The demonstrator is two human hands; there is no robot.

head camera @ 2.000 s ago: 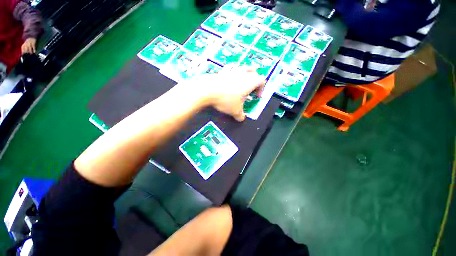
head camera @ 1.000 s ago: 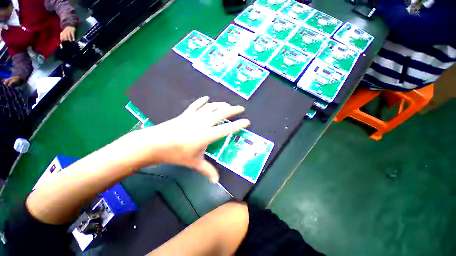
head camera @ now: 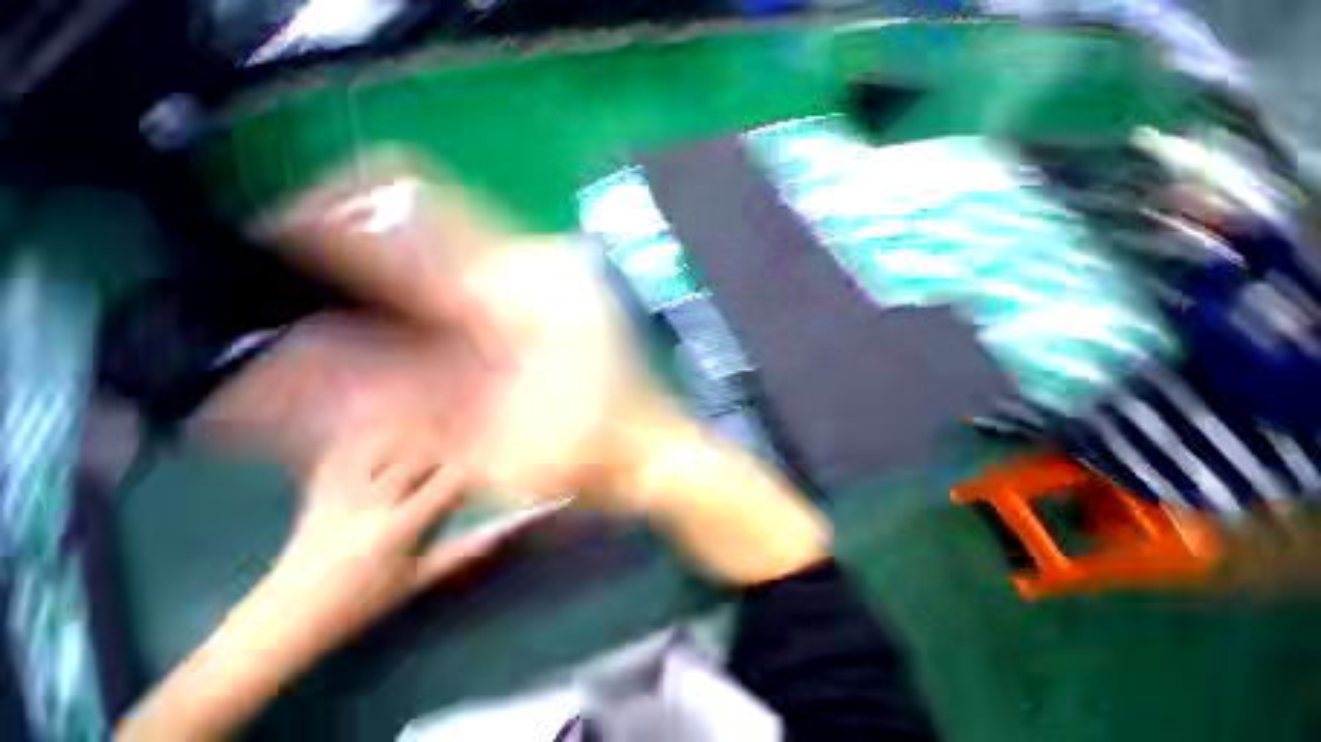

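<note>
The picture is strongly blurred. My left hand (head camera: 362, 486) comes in from the lower left, and my right hand (head camera: 543, 363) from the lower right out of a black sleeve. They overlap or lie close together left of centre. A thin pale edge shows just below them; I cannot tell what it is or whether a hand holds it. Green-and-white circuit boards (head camera: 956, 254) lie smeared together at the upper right, beside a black mat (head camera: 811, 319). More boards (head camera: 638, 239) show along the mat's left side.
An orange stool (head camera: 1094, 529) stands at the right, with a person in striped clothing (head camera: 1210, 435) above it. A white object (head camera: 623, 703) lies at the bottom edge. Blurred pale green shapes (head camera: 44, 493) run down the far left.
The view has swung left, and the mat and boards now appear further right. My left hand has left the two boards on the mat. My right hand has come into view.
</note>
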